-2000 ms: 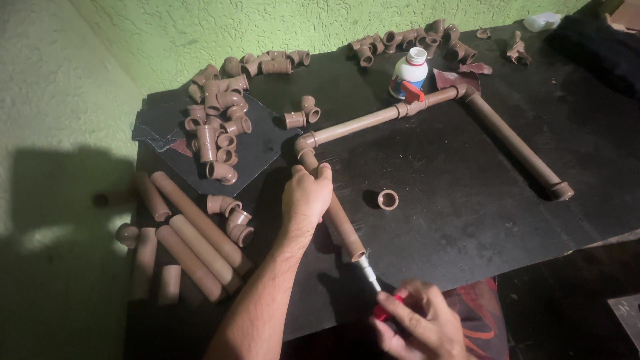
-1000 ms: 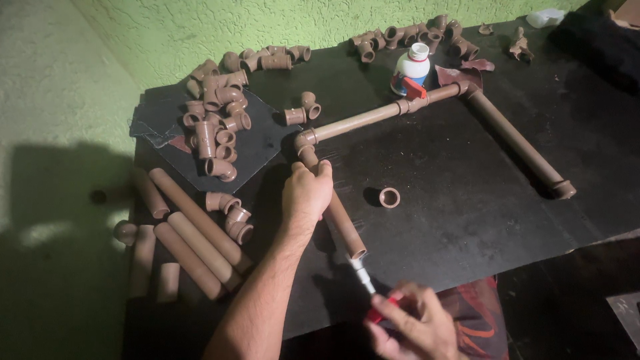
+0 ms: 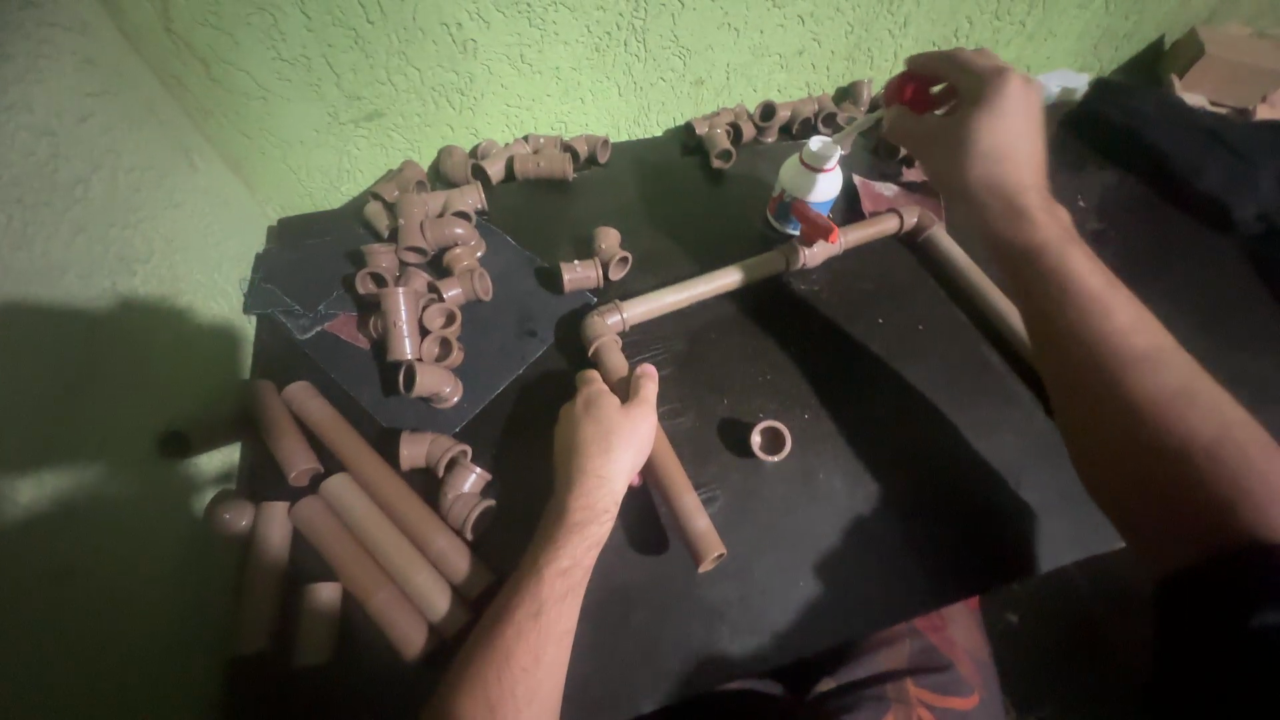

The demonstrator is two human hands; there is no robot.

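Observation:
My left hand (image 3: 605, 430) grips a brown PVC pipe (image 3: 685, 500) that runs from an elbow fitting (image 3: 604, 325) toward the near edge, its end bare. From that elbow a longer pipe (image 3: 705, 285) leads to a valve with a red handle (image 3: 818, 222), then to a corner elbow (image 3: 908, 220) and another pipe (image 3: 970, 280) partly behind my right forearm. My right hand (image 3: 965, 125), blurred, holds a red cap (image 3: 912, 92) with a white applicator, its tip beside the mouth of an uncapped white bottle (image 3: 810, 180). A short brown fitting (image 3: 771, 440) lies inside the pipe frame.
Brown fittings (image 3: 402, 325) are heaped on a dark sheet (image 3: 510, 330) at the left, with more (image 3: 770, 120) along the green wall. Several cut pipes (image 3: 360, 580) lie at the near left. Reddish sandpaper (image 3: 885, 195) is by the bottle. Dark cloth (image 3: 1180, 150) lies at far right.
My right hand has moved from the pipe's near end up to the bottle, taking the red cap and applicator with it. My left hand still grips the same pipe.

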